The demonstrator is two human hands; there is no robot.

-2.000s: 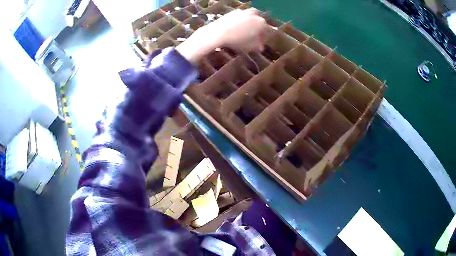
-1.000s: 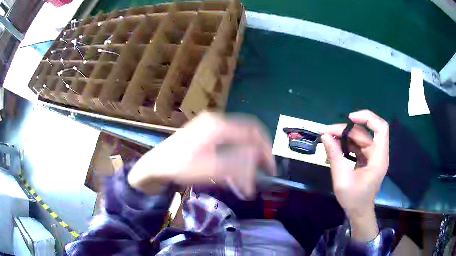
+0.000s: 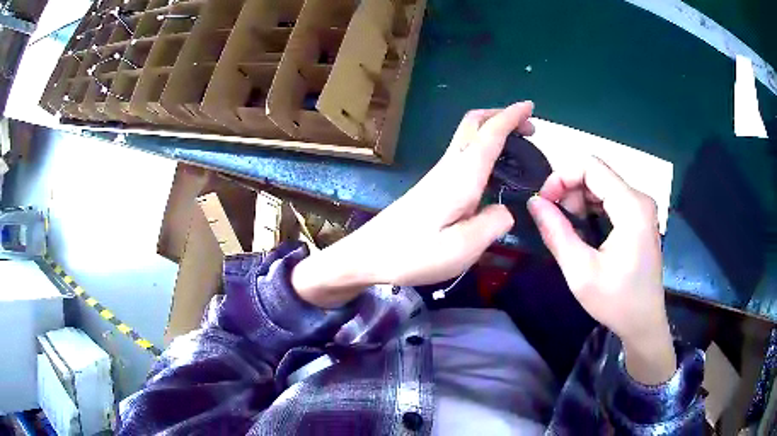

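Note:
My left hand [image 3: 451, 209] is shut on a round black speaker [image 3: 521, 162], held above the bench's front edge. A thin pale lead wire hangs below my left hand and ends in a small white connector [image 3: 439, 295]. My right hand [image 3: 609, 238] is at the speaker's right rim, with thumb and forefinger pinched together there. Something dark shows behind and below these fingers; I cannot tell whether it is a gasket strip. A cream release liner [image 3: 626, 162] lies on the bench behind my right hand, partly covered by it.
A brown divider tray [image 3: 294, 140] stands at the upper left, with pale wires sticking out of its left cells. Cardboard offcuts [image 3: 220, 223] lie in an open carton below the bench edge. A dark sheet [image 3: 711, 213] and a narrow white piece [image 3: 748, 98] lie at the right.
My left hand has moved right and now holds the speaker, which lay on the liner a second ago. My right hand has closed in to the speaker's rim. The view has shifted, with the tray now higher.

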